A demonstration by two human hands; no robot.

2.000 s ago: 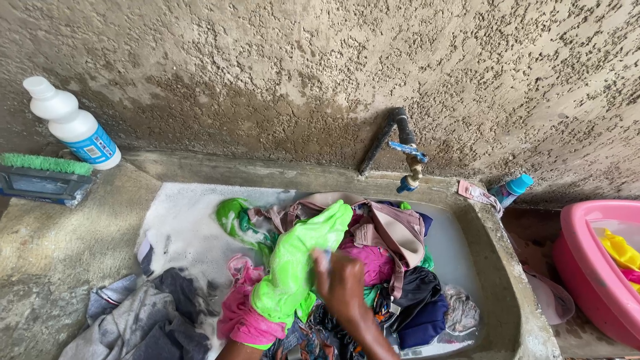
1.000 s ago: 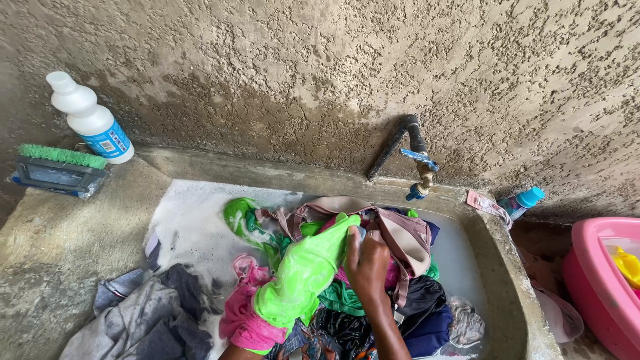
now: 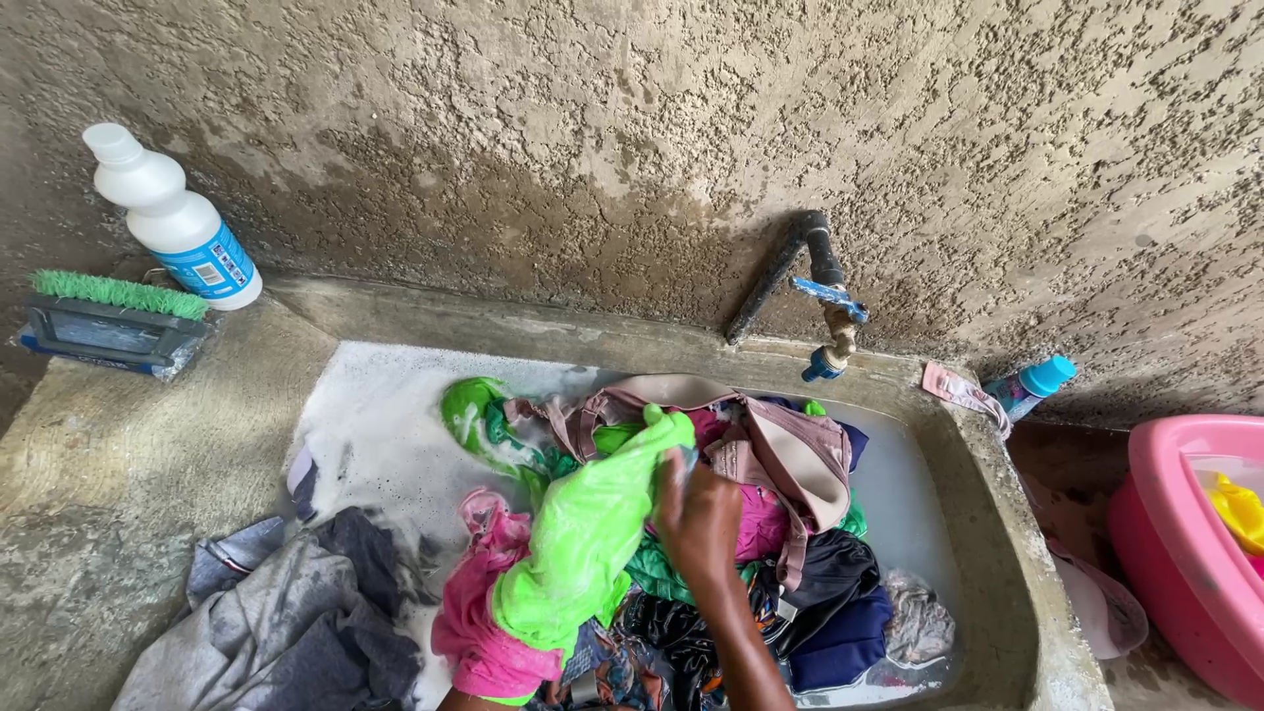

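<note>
A bright green garment with pink parts (image 3: 583, 533) is drawn over my left hand and forearm, so the fingers are hidden inside the cloth. My right hand (image 3: 699, 518) is at the upper right edge of the green cloth, fingers curled, with a small bluish thing at the fingertips that I cannot make out. Under and around both hands lies a heap of wet clothes, among them a mauve bra (image 3: 805, 459), a dark blue cloth (image 3: 844, 637) and a black cloth (image 3: 834, 583). The heap sits in soapy water in a concrete sink (image 3: 997, 592).
Grey clothes (image 3: 276, 632) lie on the sink's left slope. A white bottle (image 3: 188, 222) and a green-bristled brush (image 3: 118, 311) stand at the upper left. A tap (image 3: 834, 316) juts from the rough wall. To the right are a blue-capped bottle (image 3: 1032, 385) and a pink basin (image 3: 1175, 533).
My right hand was lower on the green cloth two seconds ago, moved up to its top end, and is now beside its right edge. The covered left hand has stayed over the heap.
</note>
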